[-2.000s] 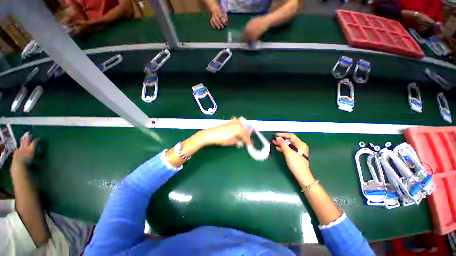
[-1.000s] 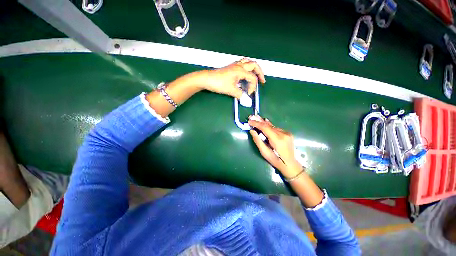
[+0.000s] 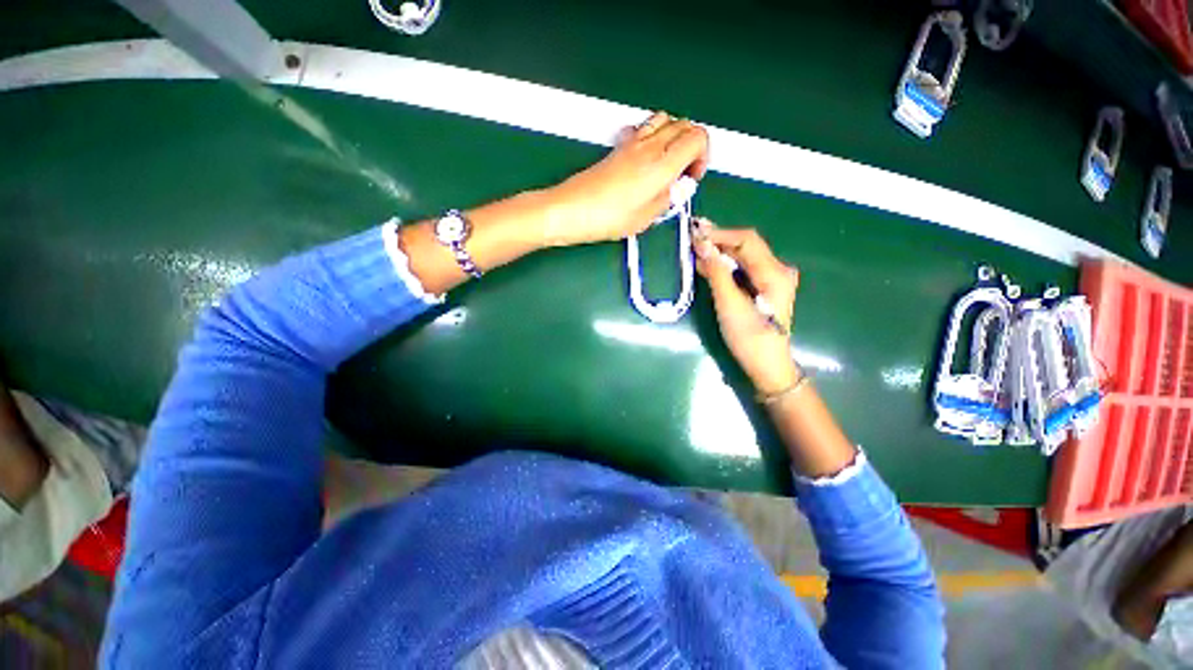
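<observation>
A white long-oval looped product (image 3: 662, 312) lies over the green bench in front of me, its rounded end towards me. My left hand (image 3: 644, 181) is closed on its far end, fingers covering that end, with a small pale round part (image 3: 682, 191) showing by the fingertips. My right hand (image 3: 748, 295) holds a thin dark pen-like tool (image 3: 743, 282), its tip end at the right side of the loop near the far end. Whether the tip touches the loop is too small to tell.
A pile of looped products (image 3: 971, 363) with blue labels lies at right, beside a red-pink compartment tray (image 3: 1128, 393). A white strip (image 3: 837, 182) borders the bench. Beyond it, single loops (image 3: 930, 75) lie on the green conveyor. A grey post (image 3: 216, 39) stands upper left. Other people's arms show at both lower edges.
The right hand and tool have moved from the loop's near rounded end up to its right side near the left hand. The left hand now covers the loop's far end more closely.
</observation>
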